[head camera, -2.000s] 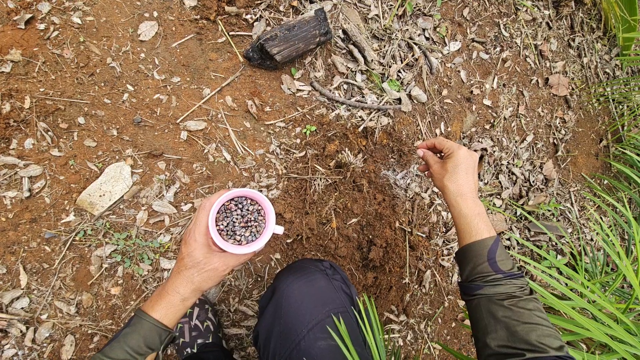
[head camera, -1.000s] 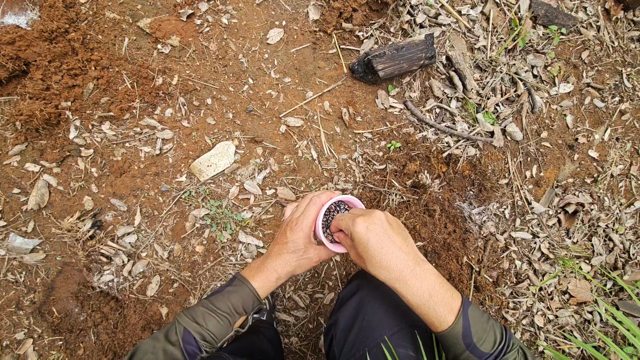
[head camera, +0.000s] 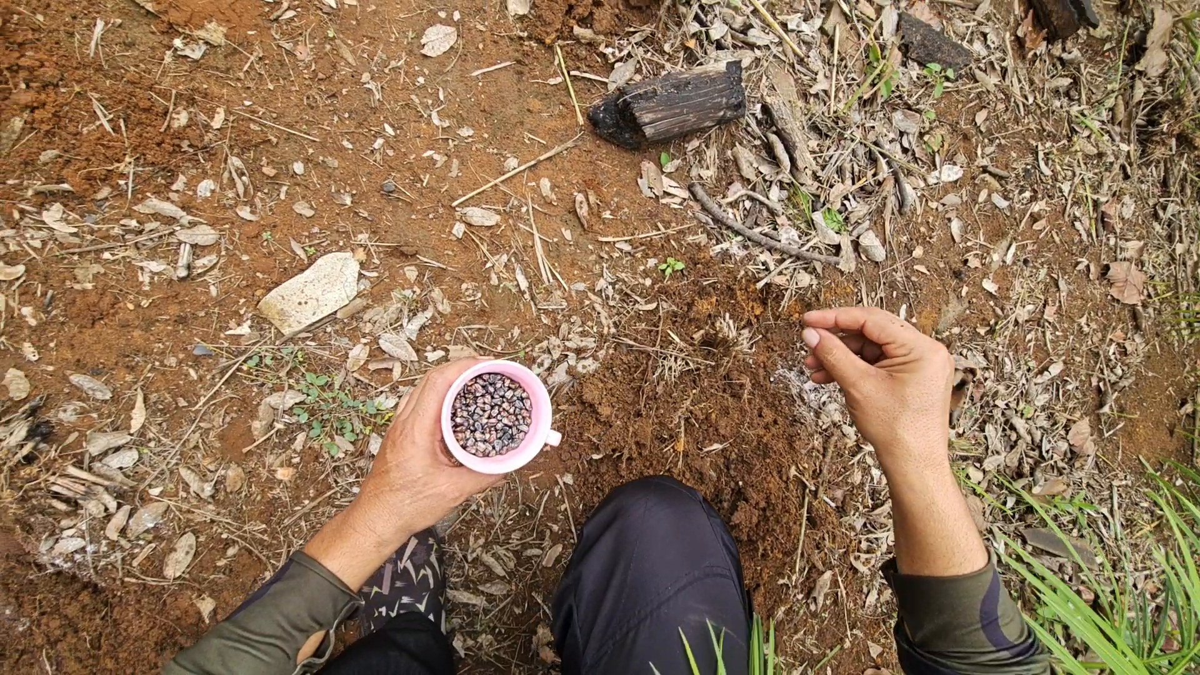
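Note:
My left hand [head camera: 417, 469] is wrapped around a pink cup [head camera: 542, 436] with a small handle, held upright at the lower middle. Dark, speckled seeds [head camera: 491, 415] fill much of it. Over at the right, my right hand [head camera: 886, 375] hovers above the loosened brown soil [head camera: 722, 422] and dry leaves, its thumb and fingertips close together. Whether anything small sits between those fingertips cannot be seen.
A charred piece of wood [head camera: 680, 103] lies at the upper middle, with a curved stick [head camera: 759, 232] below it. A flat pale stone [head camera: 314, 292] rests left of the cup. Long green grass [head camera: 1116, 572] grows at lower right. My knee [head camera: 656, 572] shows at the bottom.
A second ago my right hand was in the cup among the seeds; it has since moved out to the right, over the soil. My left hand still holds the cup.

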